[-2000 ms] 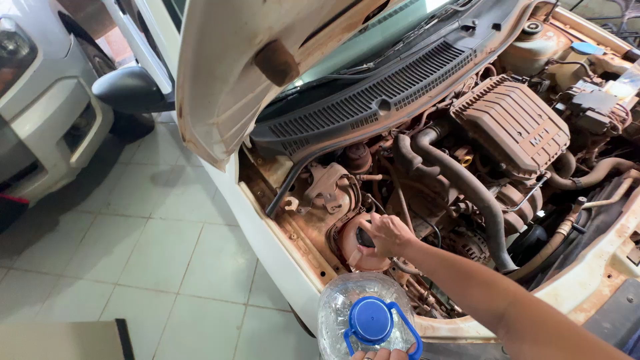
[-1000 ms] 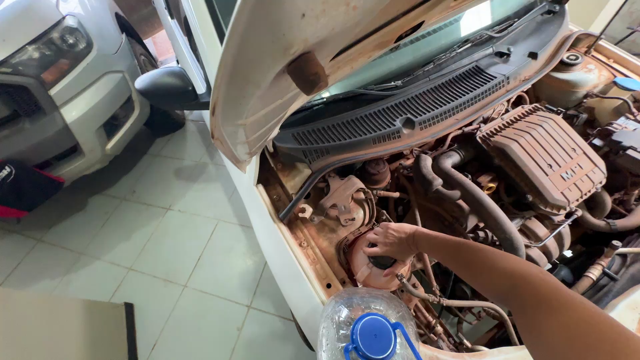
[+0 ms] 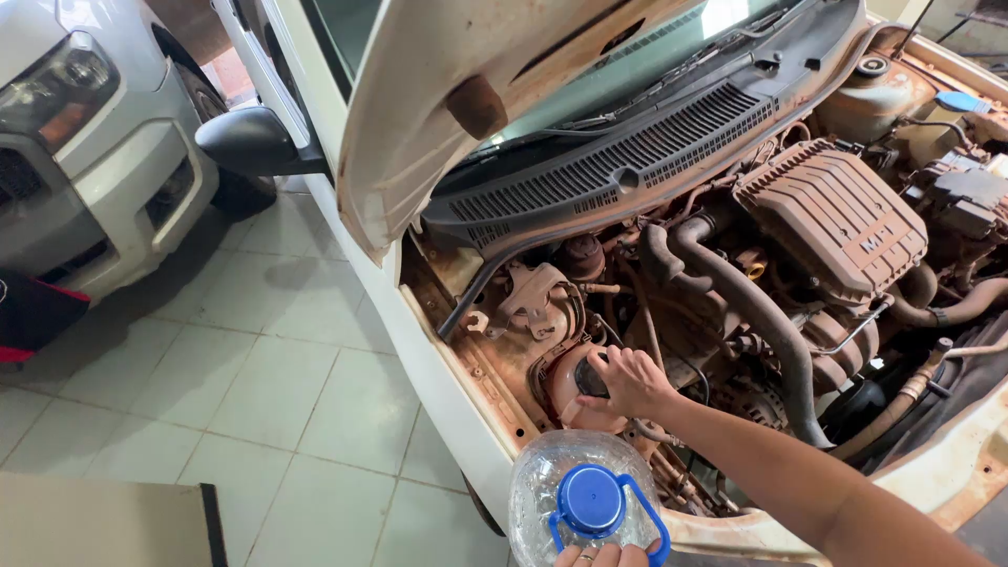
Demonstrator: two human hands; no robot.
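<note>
My right hand (image 3: 632, 383) grips the black cap (image 3: 591, 373) on top of the round coolant expansion tank (image 3: 563, 387), which is dusted reddish brown, at the near left corner of the engine bay. Below it, at the bottom of the view, my left hand (image 3: 605, 556) holds a clear plastic jug (image 3: 529, 492) by its blue handle (image 3: 650, 512). A blue cap (image 3: 592, 499) sits on the jug's neck. Only the fingers of the left hand show, one with a ring. The jug stands upright beside the fender edge, close to the tank.
The raised hood (image 3: 409, 102) rises above the tank. A ribbed engine cover (image 3: 843, 220) and a thick black hose (image 3: 756, 323) lie to the right, all dusty. Another vehicle's bumper (image 3: 126, 181) is at the left, over a tiled floor (image 3: 276, 394). A beige panel (image 3: 102, 520) stands at lower left.
My right hand's fingers have shifted on the tank, and the black cap shows again between them. The left hand's fingers, out of sight one second ago, show again on the jug's handle.
</note>
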